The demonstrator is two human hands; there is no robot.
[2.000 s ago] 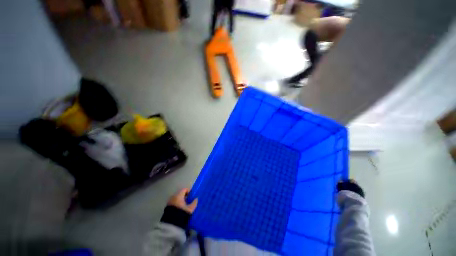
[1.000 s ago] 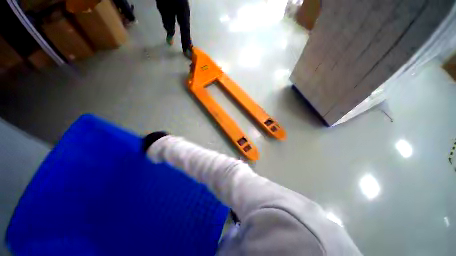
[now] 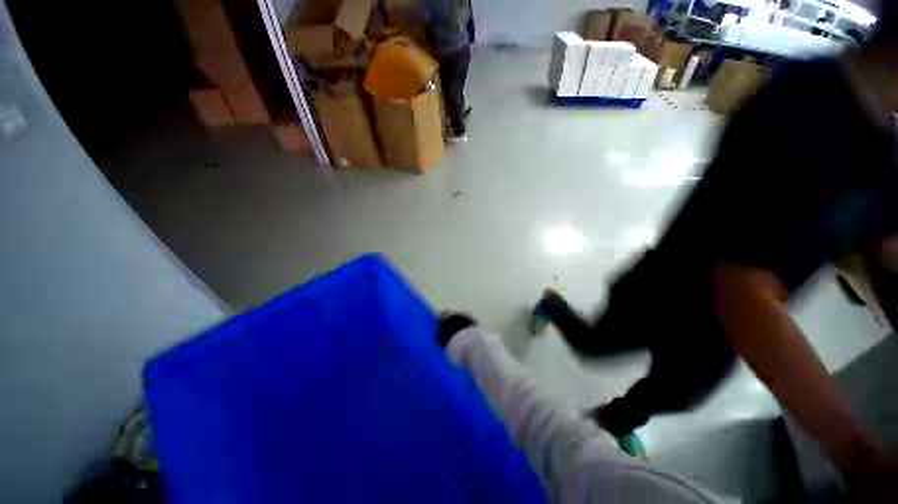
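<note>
A large blue plastic crate (image 3: 330, 384) fills the lower left and centre of the view, with its open side towards me. It is blurred and nothing can be made out inside it. My right hand (image 3: 455, 325), at the end of a light grey sleeve with a black cuff, is at the crate's right edge near its upper corner. The fingers are mostly hidden, but the hand holds the crate's rim. My left hand is not in view.
A person in dark clothes (image 3: 689, 256) is close on the right, bent over. Another person (image 3: 453, 64) stands by cartons (image 3: 409, 128) at the back. White boxes (image 3: 603, 69) stand on a blue base. A pale wall (image 3: 69, 246) is at left.
The view has swung. The orange pallet jack has left the view, and a person now shows close on the right. The crate shows further right, with my right hand still at its edge.
</note>
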